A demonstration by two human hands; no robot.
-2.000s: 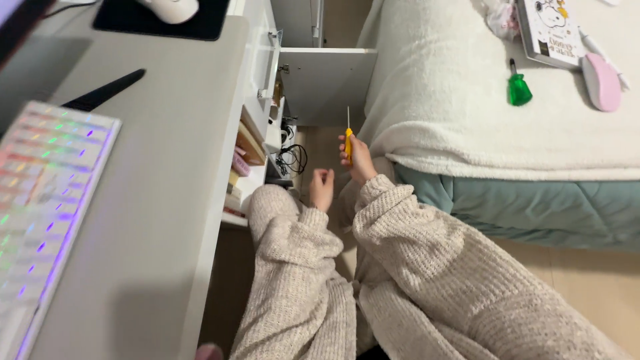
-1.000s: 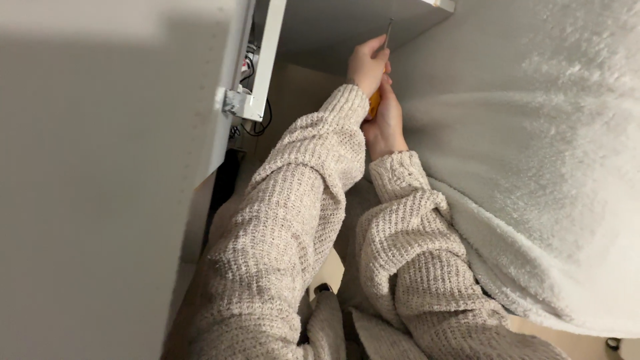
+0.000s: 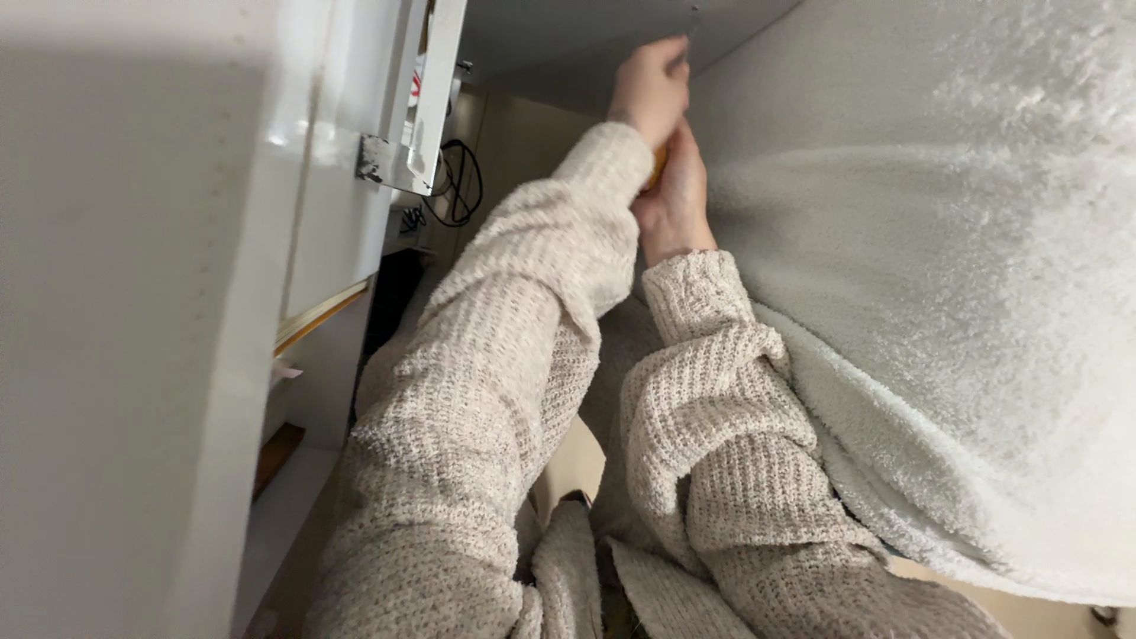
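My right hand (image 3: 679,195) is closed around the yellow handle of a screwdriver (image 3: 658,167), mostly hidden behind the fingers and the left wrist. Just above it, my left hand (image 3: 652,89) is at the front part of the tool, its fingertips pinched near the shaft by a grey-white panel (image 3: 550,40). Small marks or a fitting show on that panel beyond the fingertips. Whether the tip touches the panel I cannot tell. Both forearms are in beige knit sleeves.
White cabinet fronts with a metal hinge (image 3: 395,164) stand at left, above an open shelf (image 3: 302,484). Black cables (image 3: 457,186) hang behind. A bed with a pale fleece blanket (image 3: 941,266) borders my right arm. The desk surface (image 3: 115,311) fills the far left.
The view has moved in closer to the panel since two seconds ago. My left hand, earlier apart from the screwdriver, has come up to its front part. My right hand still holds the handle.
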